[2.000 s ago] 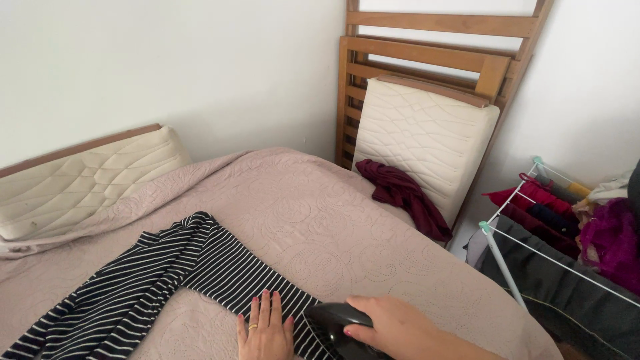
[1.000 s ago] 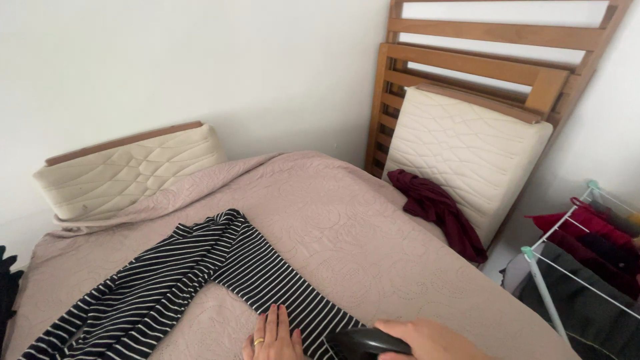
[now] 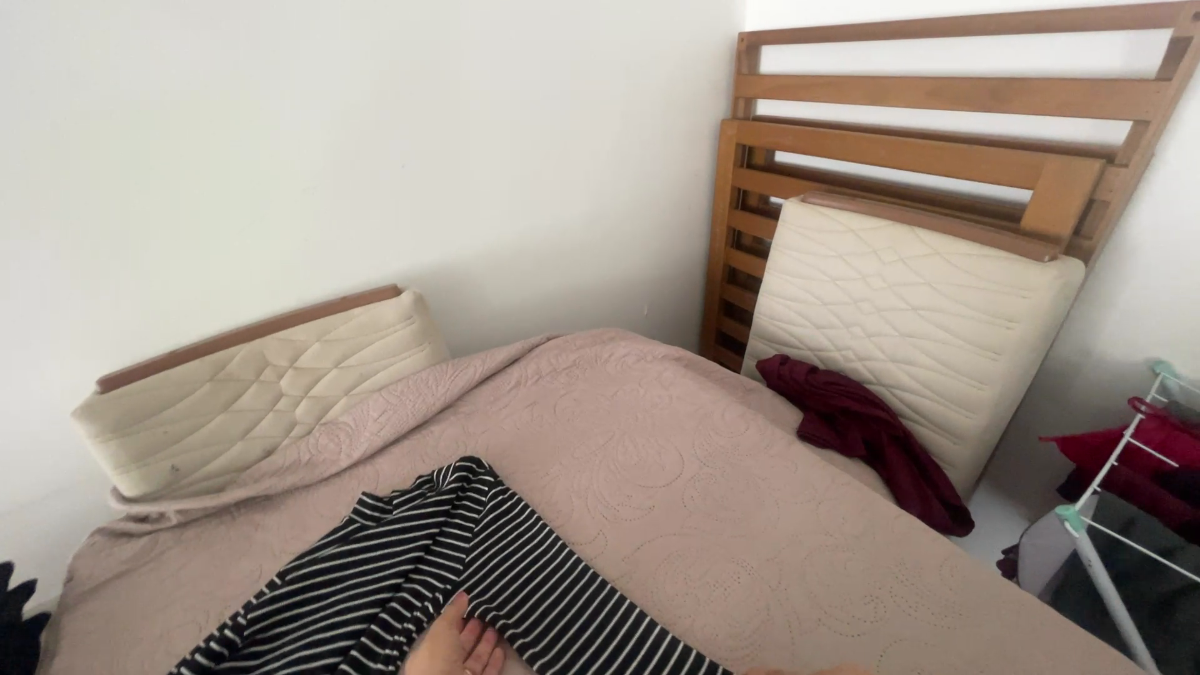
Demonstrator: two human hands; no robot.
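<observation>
A black-and-white striped garment (image 3: 403, 553) lies on the pink quilted bedspread (image 3: 647, 478), one sleeve-like part running to the bottom edge. My left hand (image 3: 457, 642) is low in the view, its thumb on the striped cloth and its curled fingers at the fabric's inner edge. Whether it pinches the cloth is unclear. Of my right hand (image 3: 811, 670) just a sliver shows at the bottom edge, by the lower end of the striped part. What it holds is hidden.
Cream quilted cushions (image 3: 281, 384) lean at the back left and right. A maroon cloth (image 3: 867, 436) lies against the right one. Wooden slatted frames (image 3: 937, 98) stand in the corner. At right is a drying rack (image 3: 1102, 562) with clothes; dark fabric (image 3: 19, 609) shows at far left.
My left hand has gone from lying flat on the striped cloth to its inner edge. The black iron-like tool under my right hand is out of view, and that hand is nearly so.
</observation>
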